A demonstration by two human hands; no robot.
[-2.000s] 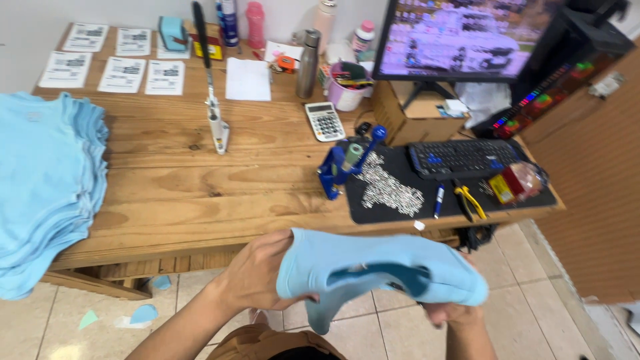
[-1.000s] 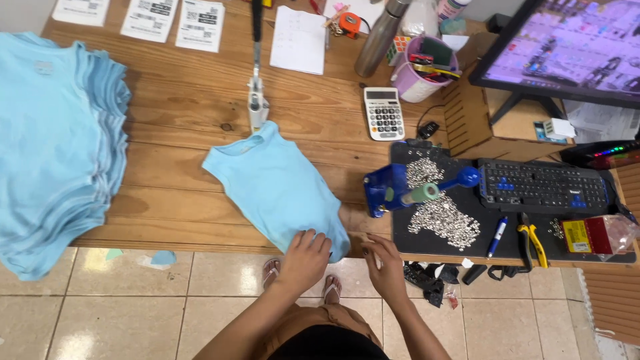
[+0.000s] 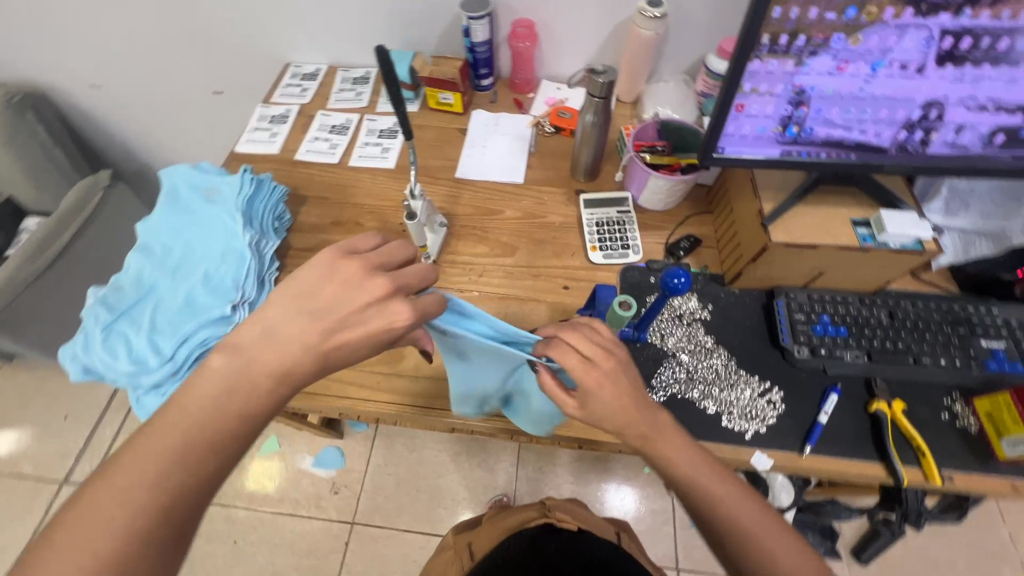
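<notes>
A light blue fabric garment [image 3: 488,364] hangs between my two hands over the front edge of the wooden table. My left hand [image 3: 360,300] pinches its upper left corner, close below a white hand press [image 3: 424,220] with a black lever. With fingers curled over the edge, my right hand [image 3: 596,372] grips the garment's other end. Just beyond the right hand stands a blue hand tool with a ball-ended lever [image 3: 676,282], beside many small silver metal pieces [image 3: 712,368] on a black mat. A stack of similar blue garments [image 3: 184,272] lies at the table's left.
Printed labels [image 3: 266,128], a sheet of paper [image 3: 494,146], a steel bottle [image 3: 594,124], a pencil cup [image 3: 660,180] and a calculator [image 3: 611,228] occupy the back. A keyboard [image 3: 896,332], a pen [image 3: 822,420] and yellow-black pliers [image 3: 904,432] lie right, below the monitor [image 3: 872,88].
The garment lay on the table one second ago under my left hand; now both hands hold it up, folded at its upper edge. The view has shifted.
</notes>
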